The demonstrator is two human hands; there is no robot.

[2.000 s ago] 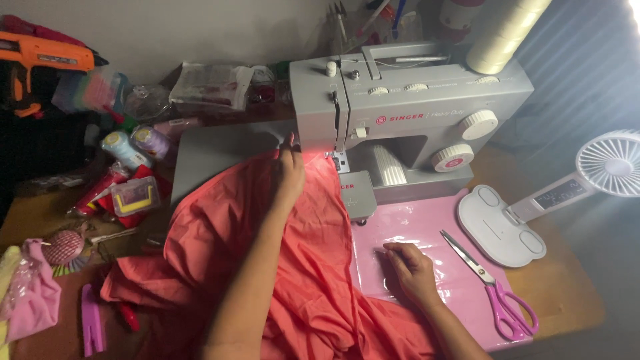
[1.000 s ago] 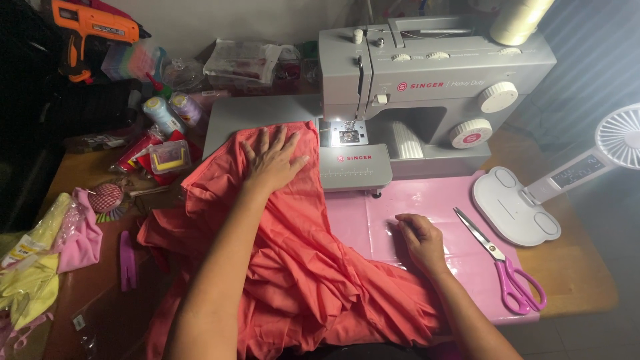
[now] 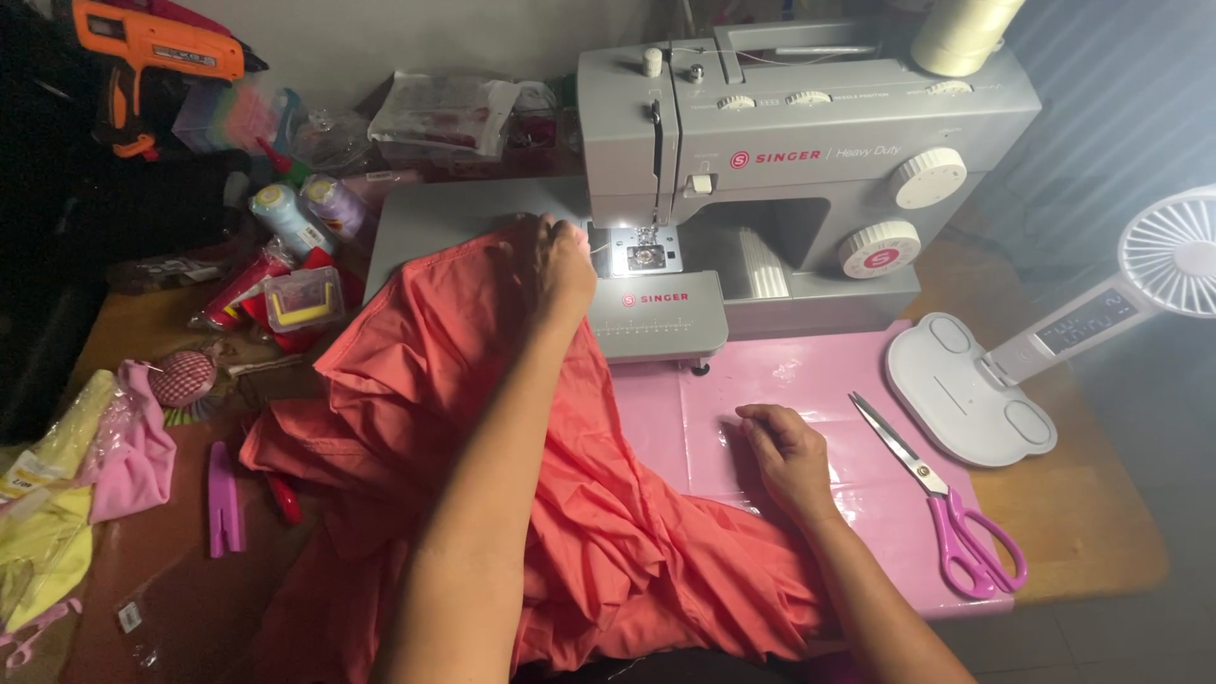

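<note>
Coral-red fabric (image 3: 589,513) lies bunched over the left and front of the table and onto the grey extension table (image 3: 427,218) of a Singer sewing machine (image 3: 807,142). My left hand (image 3: 565,271) pinches the fabric's upper edge just left of the lit needle plate (image 3: 646,255); its fingertips are partly hidden. On the pink plastic sheet (image 3: 722,380) rests my right hand (image 3: 787,456), fingers loosely curled, right of the fabric, and whether anything is in it I cannot tell. No fabric lies under the presser foot (image 3: 646,233).
Pink-handled scissors (image 3: 936,494) lie right of my right hand, near a white desk fan (image 3: 969,389). Thread spools (image 3: 290,218), a clear box (image 3: 304,299), a checked pincushion (image 3: 183,377) and a purple tool (image 3: 224,499) are at the left. An orange glue gun (image 3: 157,57) stands at the back left.
My left hand, spread flat on the fabric a second ago, has moved right to the fabric's upper edge beside the needle plate and closed on it. My right hand stays about where it was.
</note>
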